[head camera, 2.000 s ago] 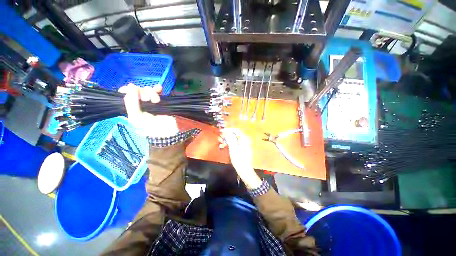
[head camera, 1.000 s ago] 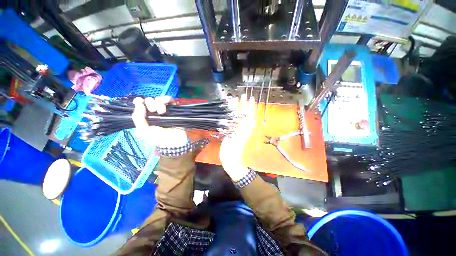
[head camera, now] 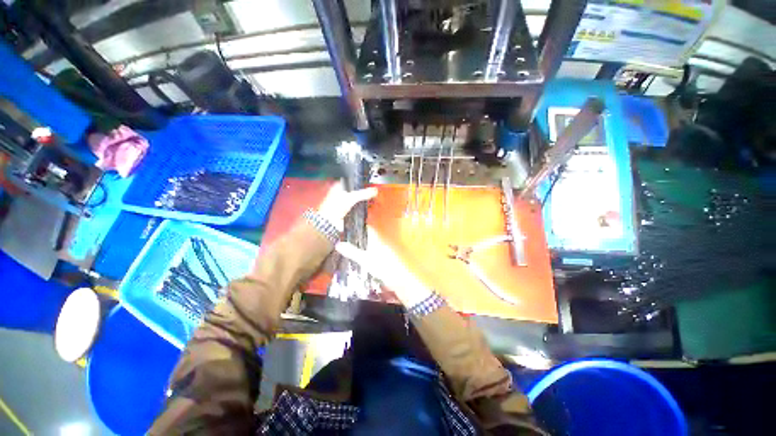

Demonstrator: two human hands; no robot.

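A bundle of black cables (head camera: 354, 223) with silver ends stands lengthwise, pointing away from me, over the left part of the orange-red board (head camera: 408, 281). My left hand (head camera: 340, 206) grips it around the middle. My right hand (head camera: 374, 260) is on the bundle nearer to me, its fingers against the cables. The pliers (head camera: 467, 254) lie spread on the board with a narrow metal bar (head camera: 514, 223) at their right. Several thin cables (head camera: 438, 183) stick out from the press die (head camera: 434, 136) over the board.
A dark blue basket (head camera: 204, 170) with cables stands far left, a light blue basket (head camera: 183, 281) with cables nearer. A blue tray (head camera: 630, 183) is right of the press, with heaped cables (head camera: 706, 234) beyond. A blue tub (head camera: 608, 400) stands lower right.
The bundle has turned from lying sideways to pointing away from me. My left hand has moved right with it. Cables now show in the dark blue basket.
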